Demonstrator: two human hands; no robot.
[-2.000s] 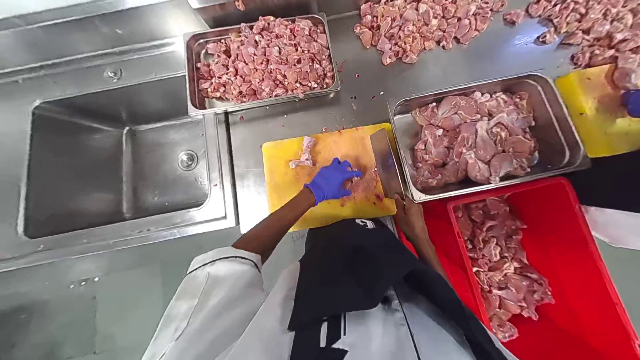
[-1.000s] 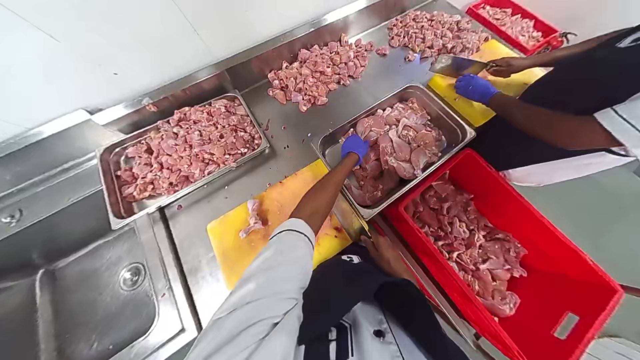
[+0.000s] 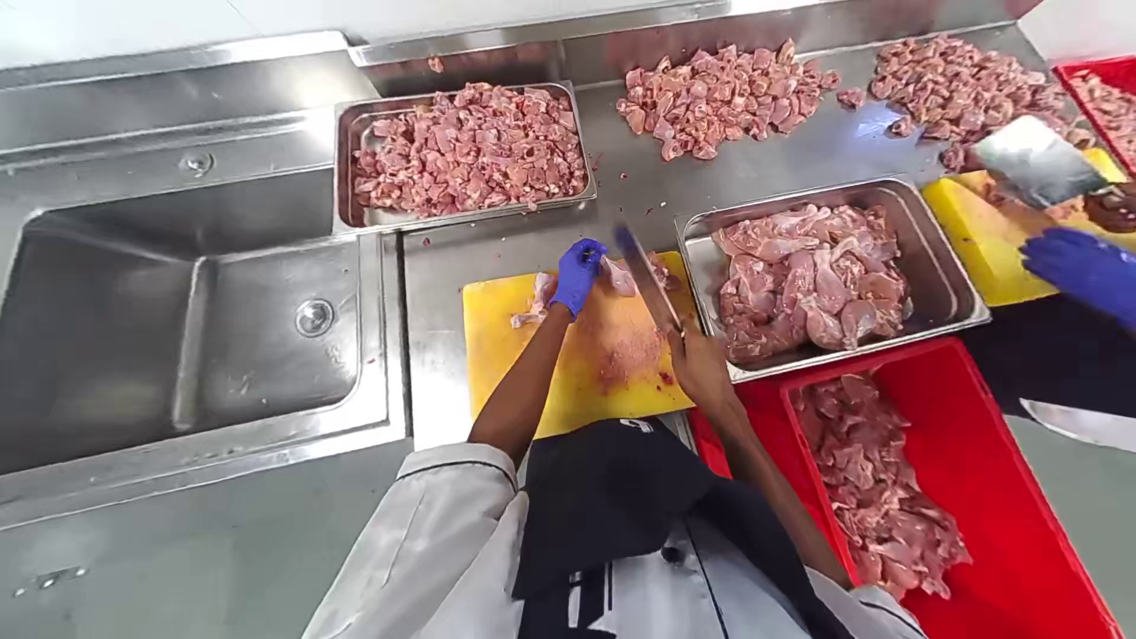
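My left hand (image 3: 579, 275), in a blue glove, grips the end of a raw chicken leg (image 3: 621, 277) near the top edge of the yellow cutting board (image 3: 506, 368). My bare right hand (image 3: 699, 366) is closed round the handle of a cleaver (image 3: 650, 284), whose blade is tilted above the board's right part, beside the chicken leg. Left of my gloved hand lies a bony chicken piece (image 3: 535, 302). Just right of the board, a steel tray (image 3: 701, 238) holds skinned chicken legs (image 3: 821, 280).
A steel tray (image 3: 348, 191) of cut chicken stands beside the sink (image 3: 266, 319). Chicken piles (image 3: 719, 98) lie along the back. A red crate (image 3: 994, 470) with meat is at lower right. A co-worker's gloved hand (image 3: 1078, 266) and cleaver (image 3: 1038, 160) are at the right.
My left hand has moved from the tray of chicken legs back to the board, with a chicken leg now in it. The cleaver in my right hand is now over the board. The view has turned.
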